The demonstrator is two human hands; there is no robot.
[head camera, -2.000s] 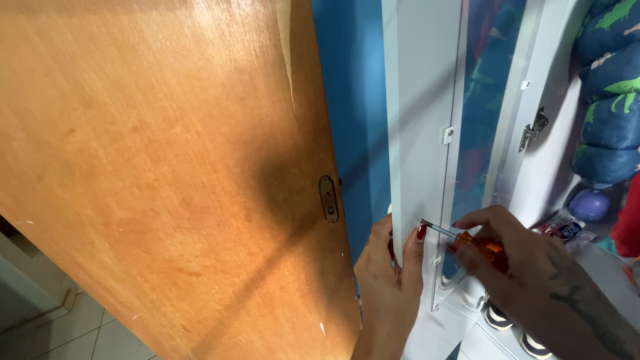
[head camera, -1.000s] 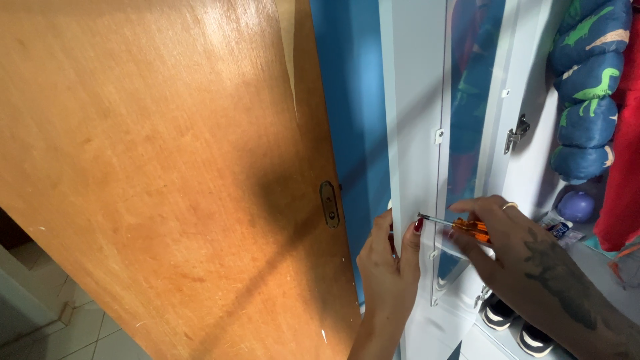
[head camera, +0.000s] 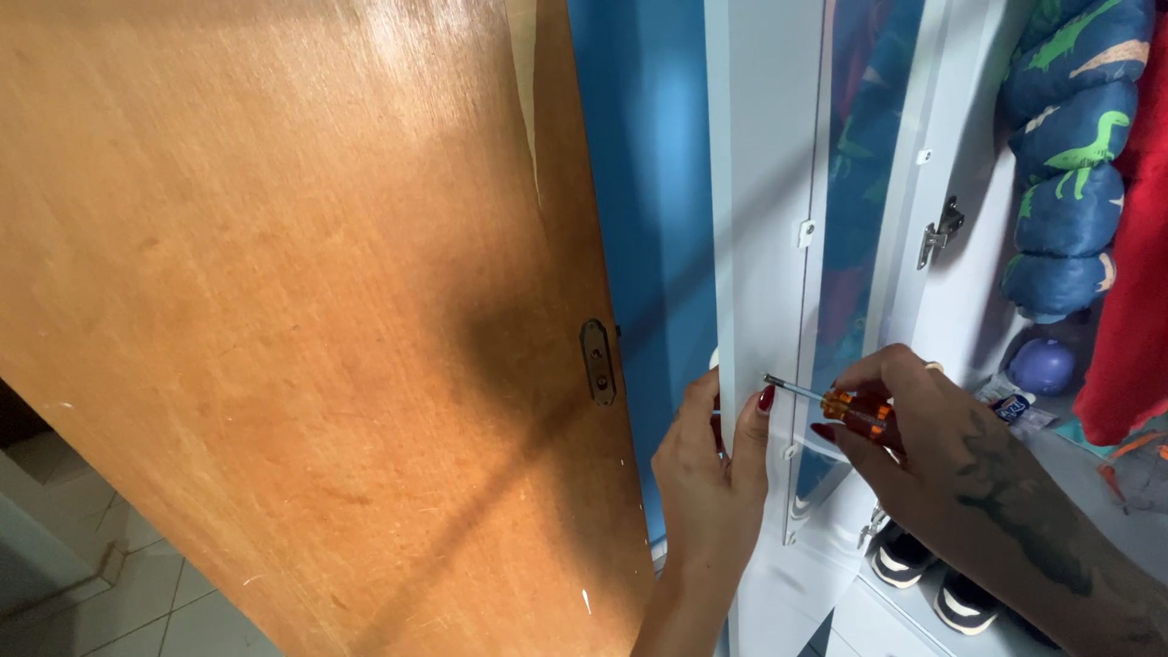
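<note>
My left hand [head camera: 716, 465] grips the edge of a white cabinet door [head camera: 762, 228], its thumb on the inner face and its fingers behind. My right hand [head camera: 922, 438] holds a screwdriver with an orange and dark red handle [head camera: 858, 412]. The screwdriver's metal shaft points left, and its tip meets or nearly meets the door face just above my left thumb. The door has a glass or mirror panel [head camera: 858, 182] with small white clips [head camera: 806, 233] along its edge. What my left fingers touch behind the door is mostly hidden.
A wooden door [head camera: 319, 274] with a dark lock plate [head camera: 599, 362] fills the left, beside a blue surface [head camera: 652, 228]. On the right, the open cabinet has a metal hinge [head camera: 940, 233], a dinosaur-print padded item [head camera: 1068, 201], red cloth [head camera: 1131, 301], a purple ball-like item [head camera: 1042, 367] and shoes [head camera: 967, 602].
Both hands stay at about the same place on the cabinet door, the screwdriver still in my right hand. My right hand's fingers have shifted slightly around the handle.
</note>
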